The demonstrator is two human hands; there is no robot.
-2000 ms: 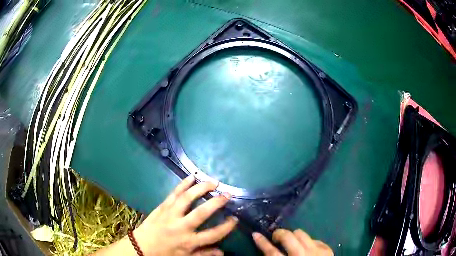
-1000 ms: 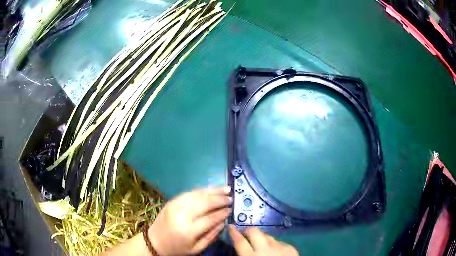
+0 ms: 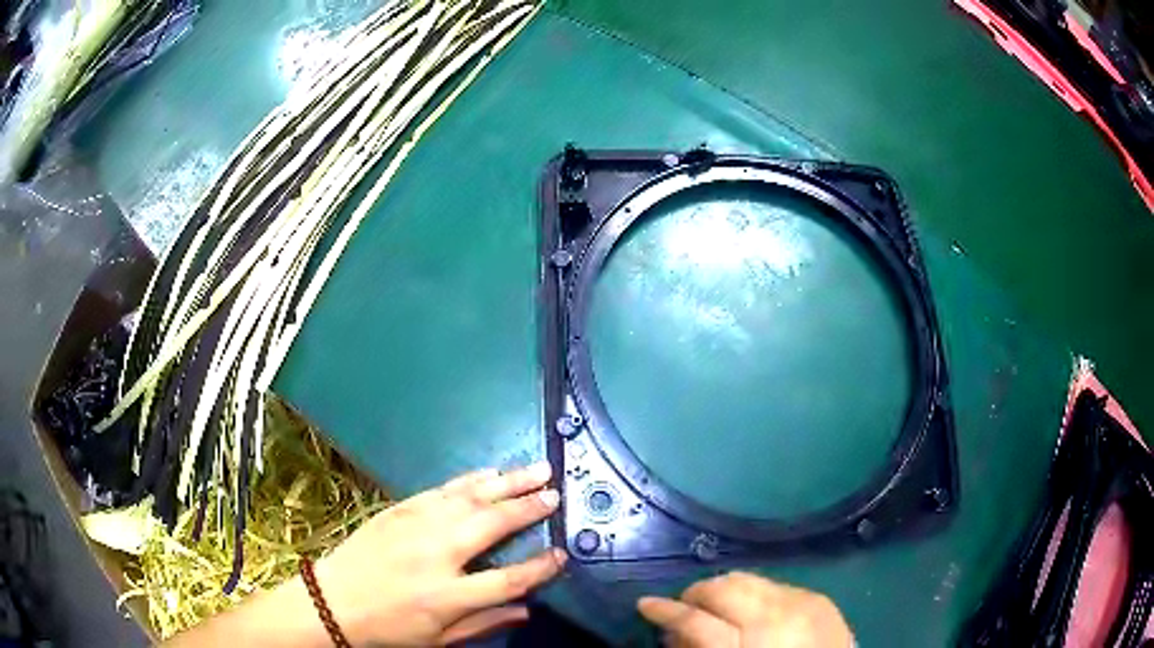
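A square black plastic frame (image 3: 942, 418) with a large round opening lies on the green mat in front of me. My left hand (image 3: 443, 557) is at its lower left corner, fingers apart, fingertips touching the left edge. My right hand (image 3: 753, 614) is just below the frame's lower edge, apart from it, with fingers bent and partly cut off by the picture's bottom. Whether it holds a thin strip is too unclear to tell. A thin dark line runs along the frame's left edge; I cannot tell if it is foam.
Long black and pale yellow strips (image 3: 285, 241) fan out at the left. Below them, a brown carton (image 3: 61, 475) holds tangled yellow liner (image 3: 272, 551) and dark scraps. Black frames (image 3: 1069, 506) on pink sheet lie at lower right. A clear bag (image 3: 63, 76) is upper left.
The frame has turned from a diamond position to nearly square and sits further right. My left hand has moved to its lower left corner. My right hand has moved slightly away from the corner.
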